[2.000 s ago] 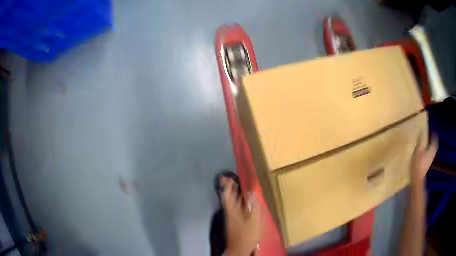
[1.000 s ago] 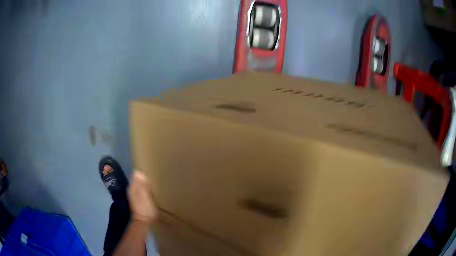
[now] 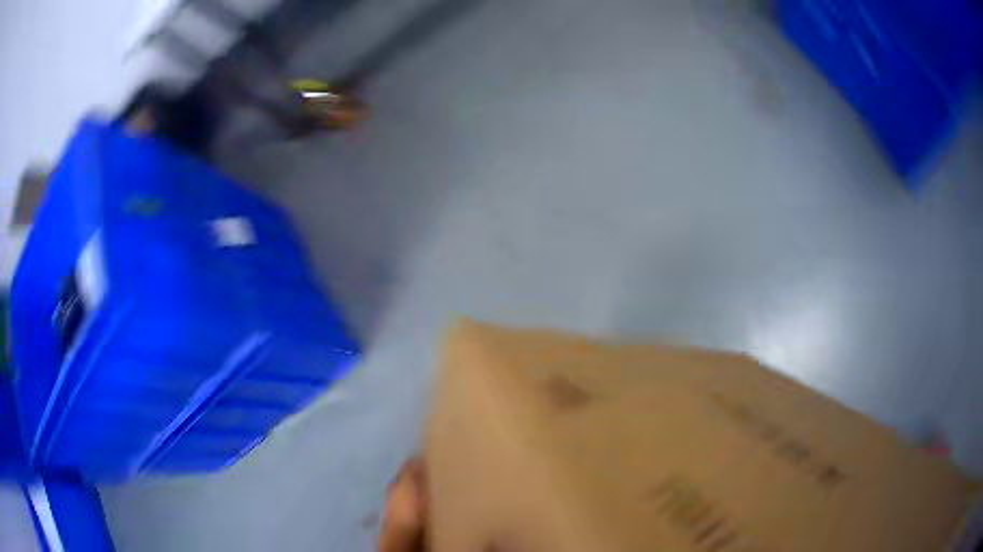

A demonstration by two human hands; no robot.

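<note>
A large tan carton (image 3: 647, 431) fills the lower right of the head view, blurred and cut off by the bottom edge, with dark printing and a dark slot on it. My left hand (image 3: 403, 509) shows only in part at the bottom, its fingers against the carton's left side. My right hand is not in view.
Blue plastic totes (image 3: 205, 313) stand at the left on the grey floor (image 3: 561, 194). Another blue tote (image 3: 889, 76) is at the upper right. A small blurred yellow and orange thing (image 3: 323, 106) lies near the wall at the upper left.
The view has swung left with the carton held; the pallet truck forks have left the picture and the blue totes have come in. The right hand, seen two seconds ago, is out of view.
</note>
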